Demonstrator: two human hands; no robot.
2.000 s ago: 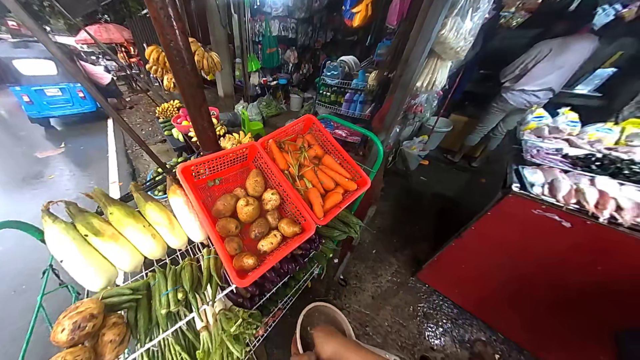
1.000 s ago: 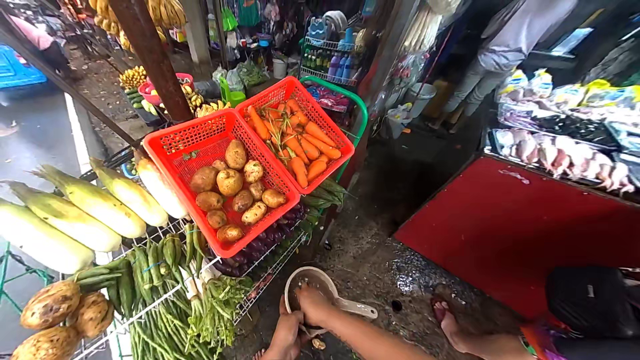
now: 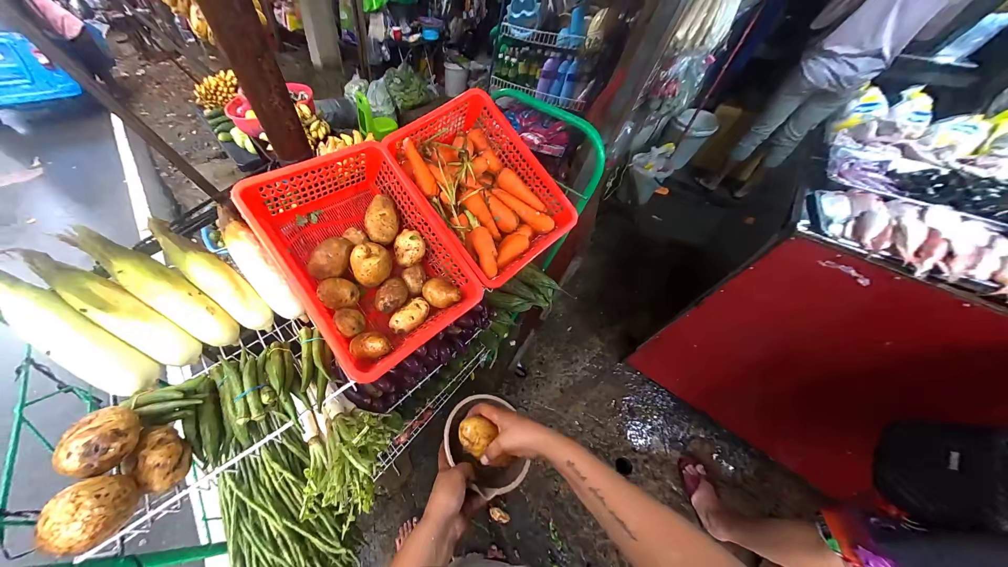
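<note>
My right hand (image 3: 508, 433) grips a brown potato (image 3: 477, 435) over the mouth of a pale round container (image 3: 510, 490). At the near left side of that container is my left hand (image 3: 453, 488), its fingers against the rim; part of them is hidden. Several potatoes (image 3: 371, 264) lie in a red plastic basket (image 3: 253, 206) above and to the left of my hands. A second red basket (image 3: 565, 228), touching the first, holds carrots (image 3: 480, 206). What lies deep inside the container is too dark to tell.
Corn ears in husk (image 3: 169, 287), okra (image 3: 244, 386), long green beans (image 3: 268, 504) and large brown tubers (image 3: 98, 441) sit on a wire rack at left. A red panel (image 3: 819, 354) stands at right beneath plucked poultry (image 3: 929, 236). A person (image 3: 827, 79) stands behind; another person's leg (image 3: 756, 528) is near.
My right hand was down inside the container a second ago; it is now higher, and a potato shows in its grip. The view has swung down and to the right since the oldest frame.
</note>
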